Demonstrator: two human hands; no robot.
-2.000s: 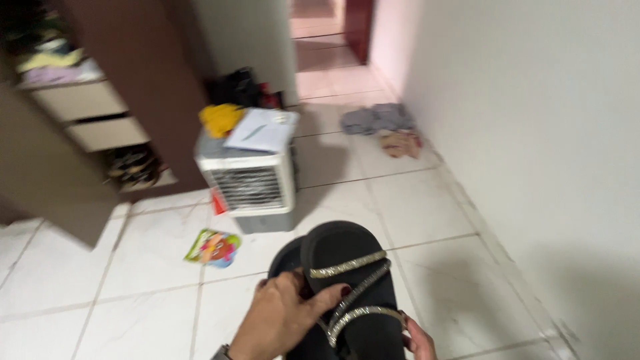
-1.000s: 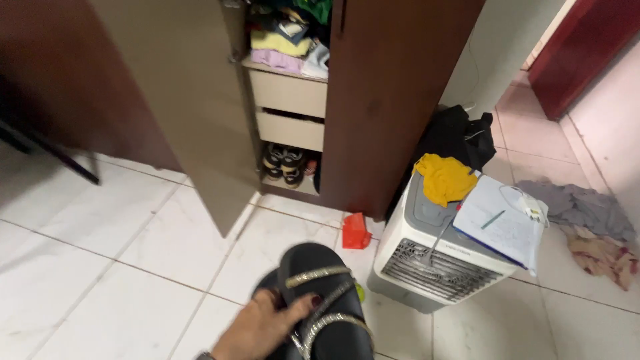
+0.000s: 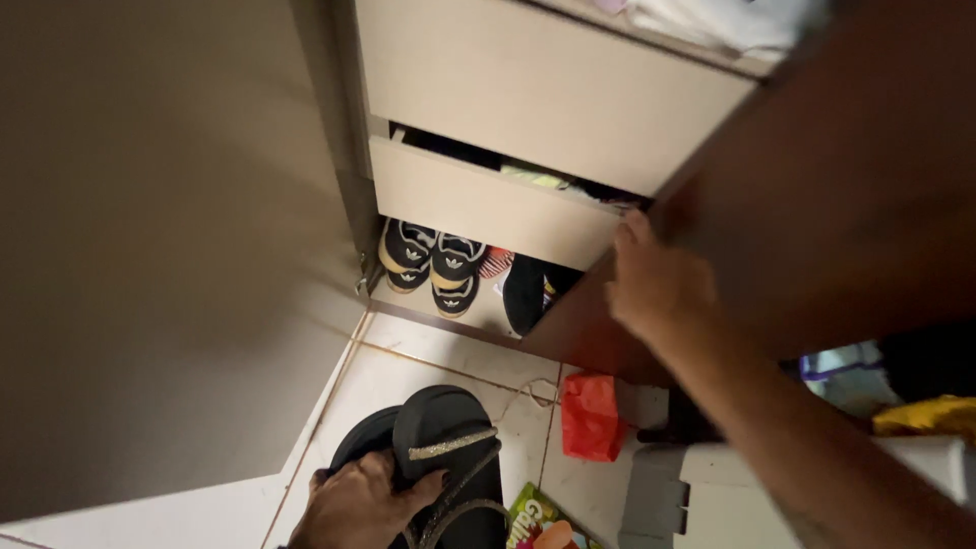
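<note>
My left hand (image 3: 366, 499) grips a pair of black sandals (image 3: 446, 427) with glittery straps, held together low in the view. My right hand (image 3: 659, 282) reaches out to the right end of the lower drawer (image 3: 488, 202), with its fingertips at the top edge of the drawer front. That drawer stands slightly open and some cloth shows inside it. Above it, the upper drawer (image 3: 534, 76) is closed. Beneath the drawers, black sneakers (image 3: 457, 259) with pale trim sit stacked on the wardrobe floor, beside a black shoe (image 3: 526, 293).
An open wardrobe door (image 3: 168, 229) fills the left side. On the tiled floor lie a red bag (image 3: 591, 415) and a colourful printed packet (image 3: 545, 522). At the lower right stands the air cooler (image 3: 732, 488), with yellow cloth (image 3: 926, 419) nearby. Folded clothes (image 3: 701, 23) lie above the drawers.
The view has moved in close to the wardrobe. My right hand has come to the lower drawer, which was closed and now stands slightly open. The sandals remain in my left hand.
</note>
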